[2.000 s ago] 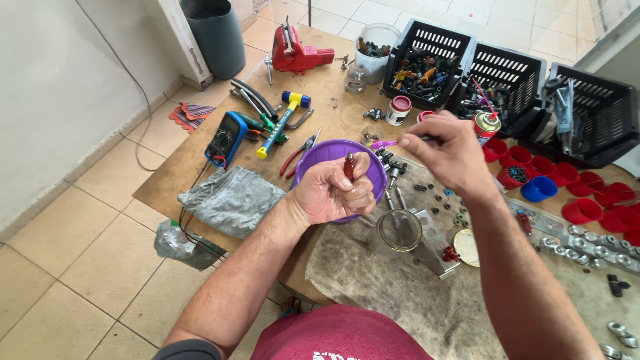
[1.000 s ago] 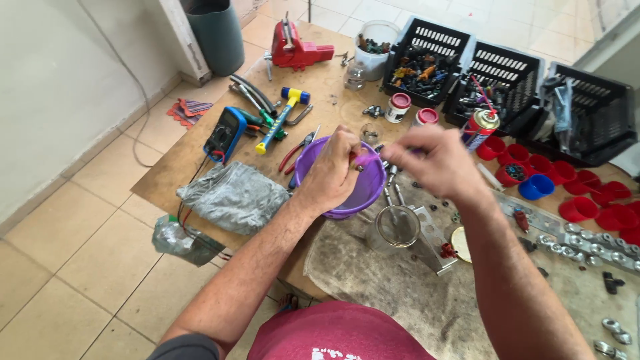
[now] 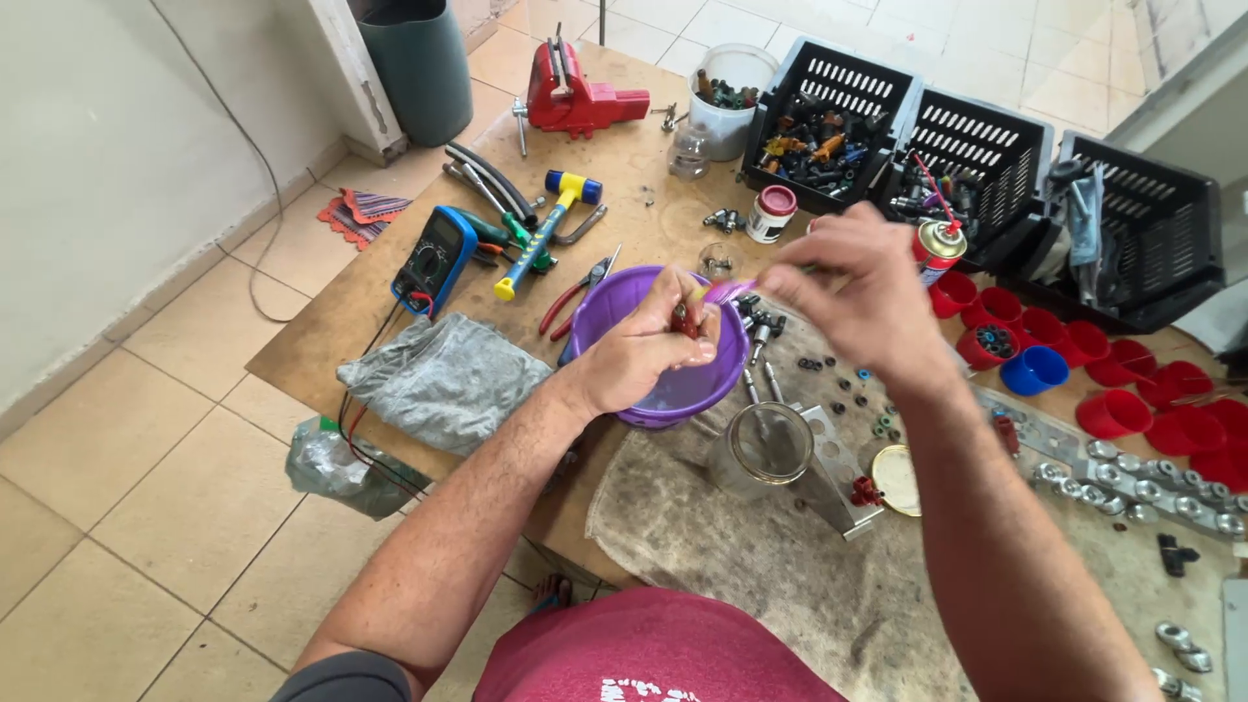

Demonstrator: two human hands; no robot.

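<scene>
Over a purple plastic bowl (image 3: 634, 414) with liquid in it, my left hand (image 3: 648, 341) grips a small reddish-brown part (image 3: 685, 318), mostly covered by the fingers. My right hand (image 3: 848, 283), blurred, pinches a small brush with purple bristles (image 3: 726, 291), whose bristles meet the part at my left fingertips. Just right of the bowl lie several metal and black fuel injectors (image 3: 763, 327). An open glass jar (image 3: 765, 447) stands below the bowl on a stained cloth (image 3: 682, 526), next to a perforated metal bracket (image 3: 829, 487).
A grey rag (image 3: 444, 380), a multimeter (image 3: 436, 255), pliers (image 3: 575, 297) and a yellow-blue mallet (image 3: 546, 234) lie left. Behind are a red vise (image 3: 580, 97), a white tub (image 3: 721, 132) and black crates (image 3: 829, 58). Red cups (image 3: 1114, 413), a blue cup (image 3: 1034, 370) and a spray can (image 3: 938, 249) stand right.
My left hand has turned, its grip on the reddish part kept. My right hand has brought the purple bristles against the part, after being slightly apart from it two seconds ago.
</scene>
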